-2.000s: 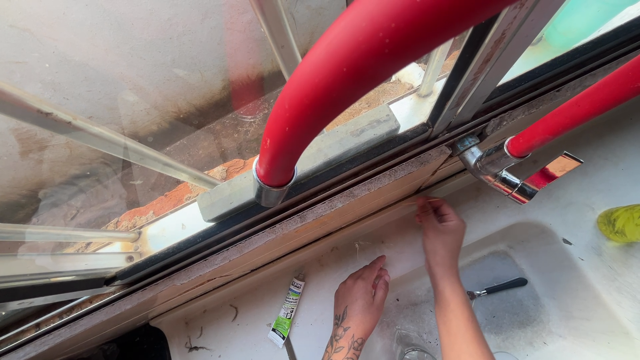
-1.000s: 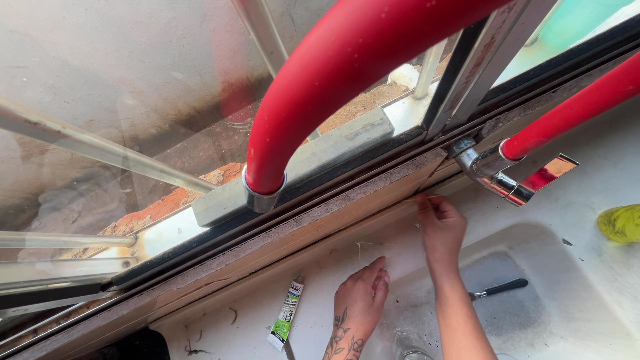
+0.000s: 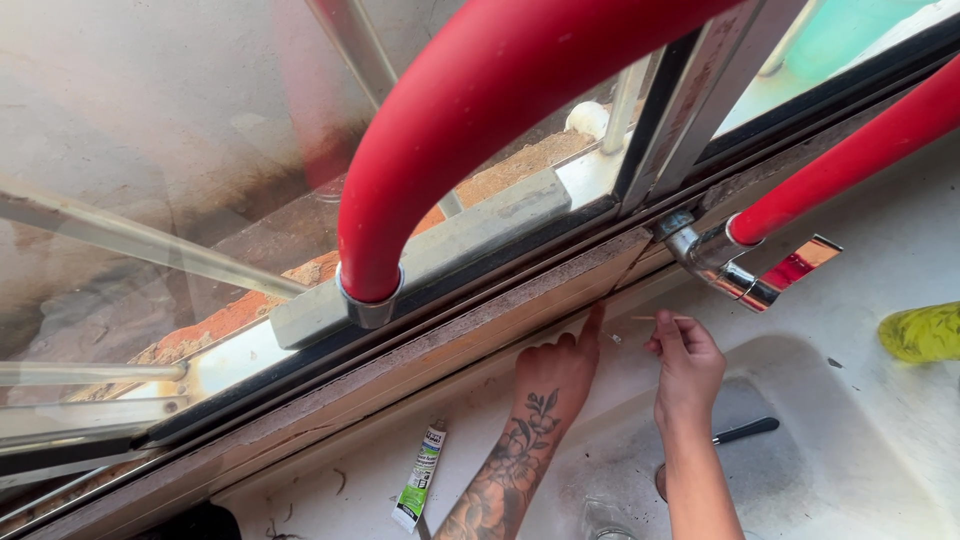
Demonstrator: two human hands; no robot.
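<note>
My left hand (image 3: 556,369), on a tattooed forearm, points its index finger at the seam between the white countertop (image 3: 480,394) and the tan tiled backsplash (image 3: 480,341). It holds nothing. Just right of it, my right hand (image 3: 686,356) pinches a thin wooden stick (image 3: 643,318), its tip toward the left hand. A small clear blob (image 3: 616,339) lies near the stick's tip. The green and white tube (image 3: 420,476) lies on the counter left of my left forearm.
A chrome faucet (image 3: 720,259) with a red hose spout (image 3: 525,90) arches above. A black-handled utensil (image 3: 746,431) lies in the sink basin (image 3: 817,405), near a clear glass (image 3: 607,521). A yellow bottle (image 3: 919,332) stands at right.
My left hand has moved up and right to the seam, its index finger now extended. My right hand has moved back from the seam, and the stick it pinches now shows.
</note>
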